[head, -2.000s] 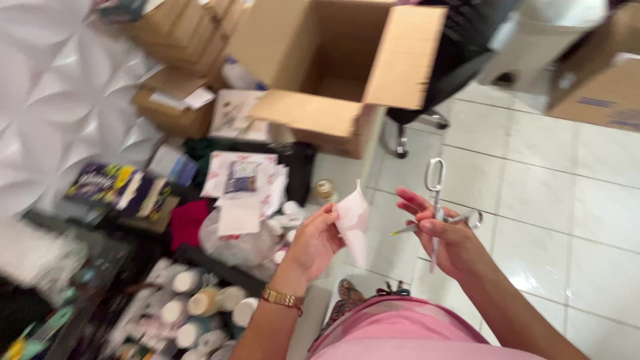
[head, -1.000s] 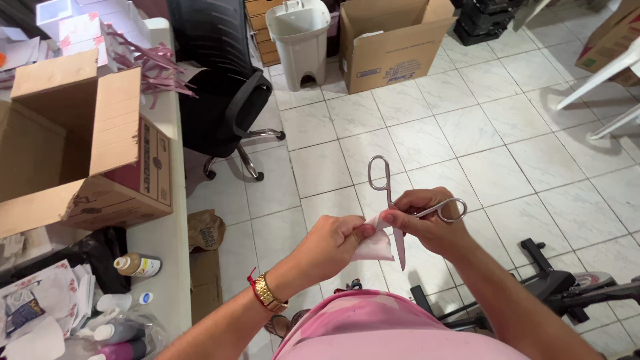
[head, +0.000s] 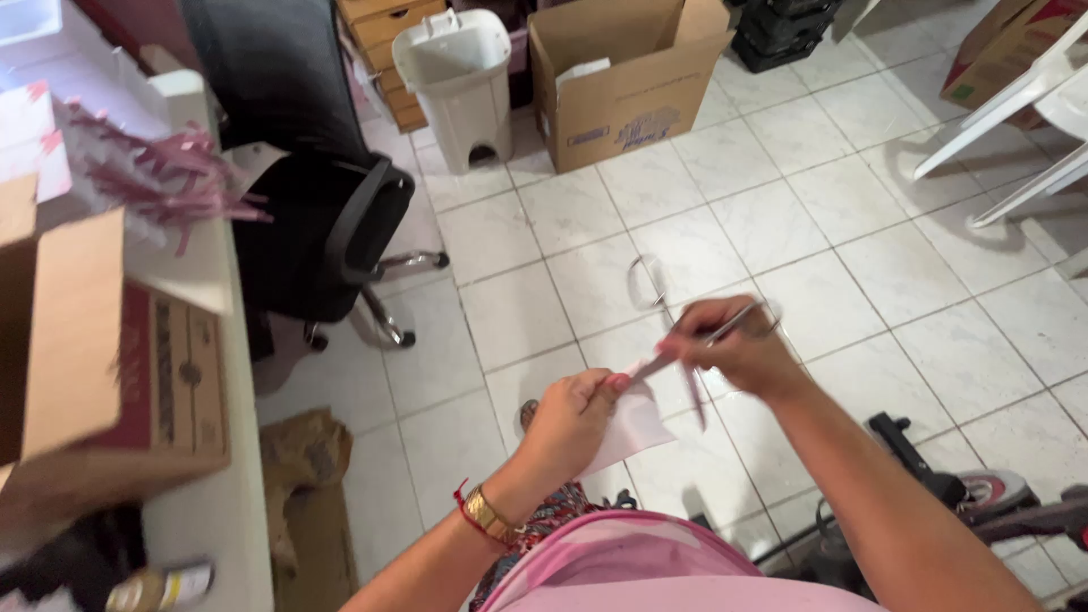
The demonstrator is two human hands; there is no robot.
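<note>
My left hand (head: 578,421), with a gold watch (head: 486,512) and a red string at the wrist, pinches a pale pink piece of paper or thin sheet (head: 633,425) by its upper edge. My right hand (head: 735,348) grips metal scissors (head: 699,399) whose blades are spread apart. One blade lies against the top of the sheet beside my left fingertips; the other points down to its right. A finger loop stands out above my right hand, blurred. Whether the blade touches the sheet cannot be told.
On the left, a white table (head: 246,442) holds an open cardboard box (head: 170,374), pink ribbons (head: 170,170) and a bottle (head: 161,586). Beyond are a black office chair (head: 297,221), a white bin (head: 463,93) and another cardboard box (head: 629,93). A white plastic chair (head: 986,127) stands right.
The view has swung right since the first frame. Since one second ago, the scissors have turned in my right hand, and more of the sheet hangs free to the right of my left hand.
</note>
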